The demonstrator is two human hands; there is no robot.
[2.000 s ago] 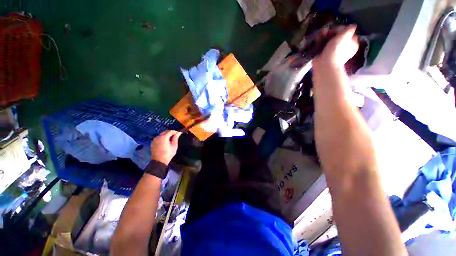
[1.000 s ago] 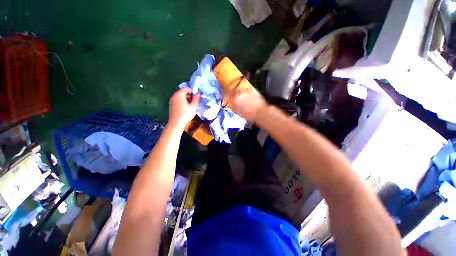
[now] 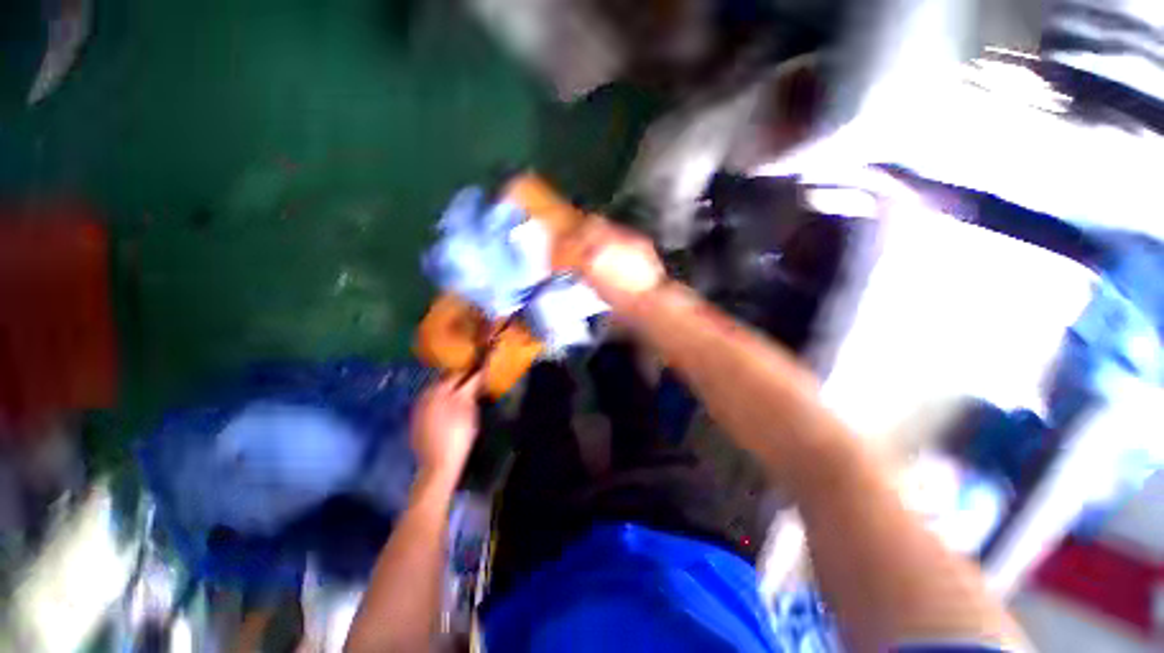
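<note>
A small bundle of light blue cloth pieces (image 3: 485,255) lies on the orange-yellow stool (image 3: 449,334). A thin dark tie strip (image 3: 513,313) runs across the bundle. My left hand (image 3: 447,427) is closed on the strip's lower end at the stool's near edge. My right hand (image 3: 619,264) is at the bundle's right side, over the stool. It is blurred, and its fingertips and anything in them cannot be made out. The whole view is blurred.
A blue plastic crate (image 3: 166,478) with light blue cloth inside stands on the green floor at left. An orange-red crate (image 3: 58,306) is at the far left edge. The white-covered table (image 3: 957,306) is at right, with blue cloth (image 3: 1123,338) at its far side.
My left hand has moved from the cloth down to the strip's end. My right hand stays by the bundle, slightly lower left. The view has shifted and blurred.
</note>
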